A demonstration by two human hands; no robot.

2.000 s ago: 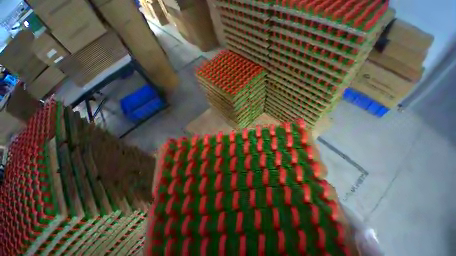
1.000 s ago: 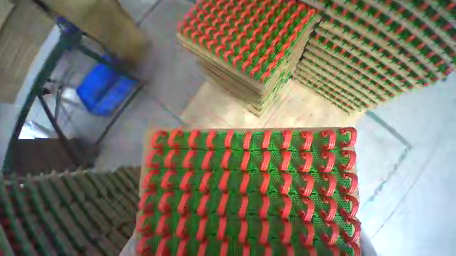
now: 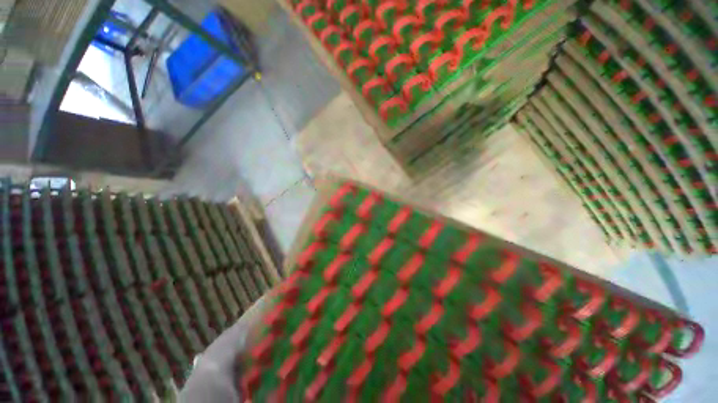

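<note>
A loaded board [image 3: 409,307], a cardboard square with rows of green mesh pieces topped by red loops, fills the lower middle, tilted with its right side lower. My left hand [image 3: 216,370] is a pale blurred shape at the board's lower left edge and holds it; its fingers are hidden. My right hand is not in view. Ahead, a short stack of loaded boards [image 3: 417,146] stands at the top middle, a little beyond the held board.
A tall board stack [image 3: 622,134] stands at the right and another board stack [image 3: 118,291] at the left. A tan pallet top [image 3: 504,193] lies between the stacks ahead. A blue bin or stool [image 3: 206,67] is by a dark metal frame [image 3: 138,102]. Grey floor [image 3: 268,149] shows.
The held board has turned clockwise and shifted right. The short stack ahead looks closer and higher in the picture. The right hand's pale edge has gone from view.
</note>
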